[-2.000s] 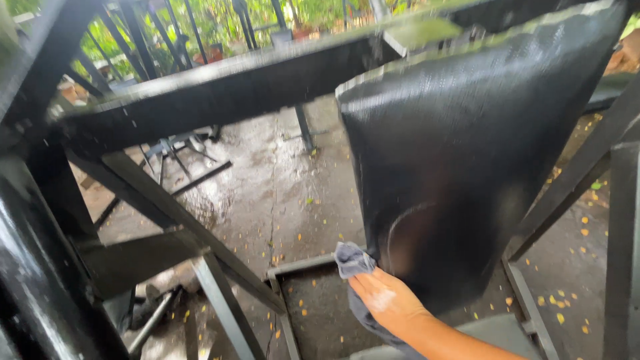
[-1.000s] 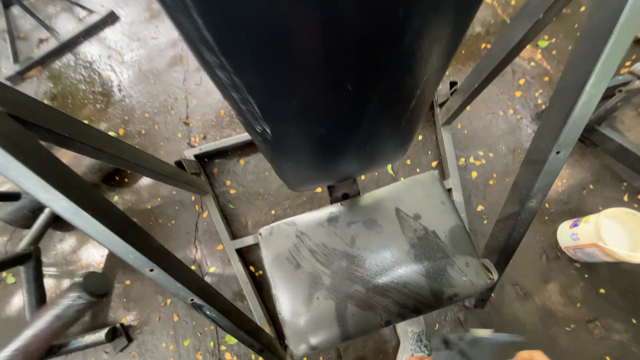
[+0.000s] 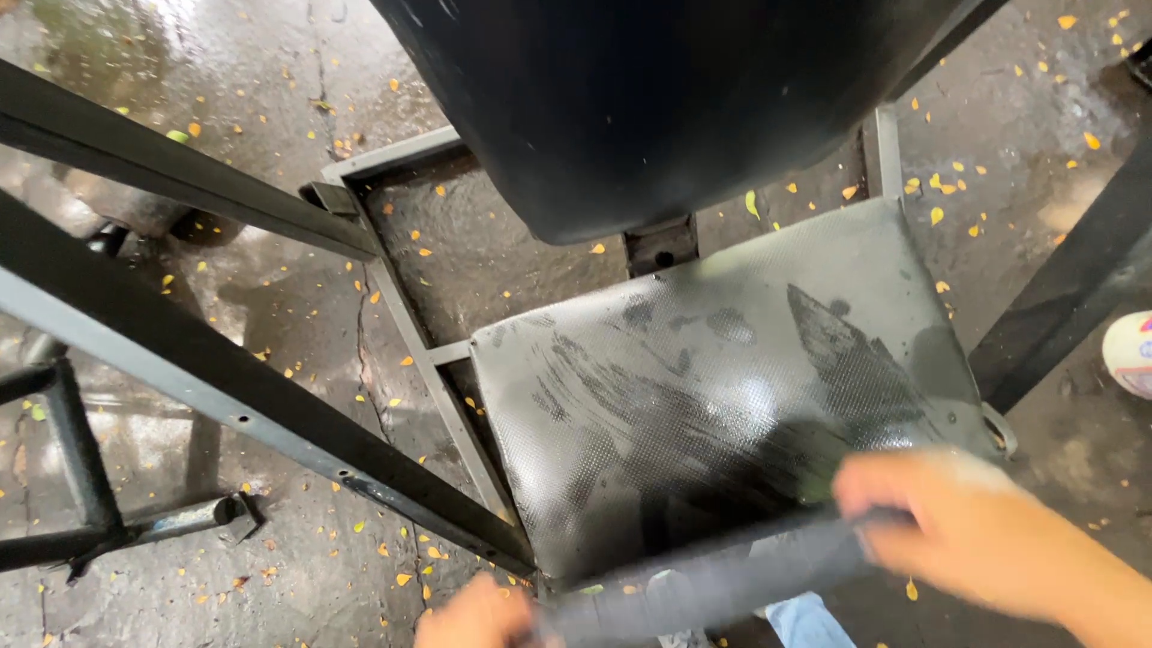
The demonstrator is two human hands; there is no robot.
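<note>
A dark grey cloth (image 3: 711, 580), blurred by motion, is stretched between both hands over the near edge of the seat. Its left end is in my left hand (image 3: 486, 616) at the bottom of the view, and its right end is in my right hand (image 3: 954, 531). Under and beyond the cloth lies the grey textured seat pad (image 3: 720, 360), with dark streaks and patches on its surface. The black padded backrest (image 3: 666, 99) rises above the pad's far edge.
Metal frame bars (image 3: 225, 378) slant past on the left, and another dark bar (image 3: 1071, 279) stands at right. Round metal tubing (image 3: 85, 450) lies at far left. A white tub (image 3: 1129, 355) sits at the right edge. The wet floor (image 3: 315, 576) carries scattered yellow leaves.
The view has tilted down from the backrest to the seat. Two seconds ago my right hand held the bunched cloth against the backrest; now both hands hold it stretched out.
</note>
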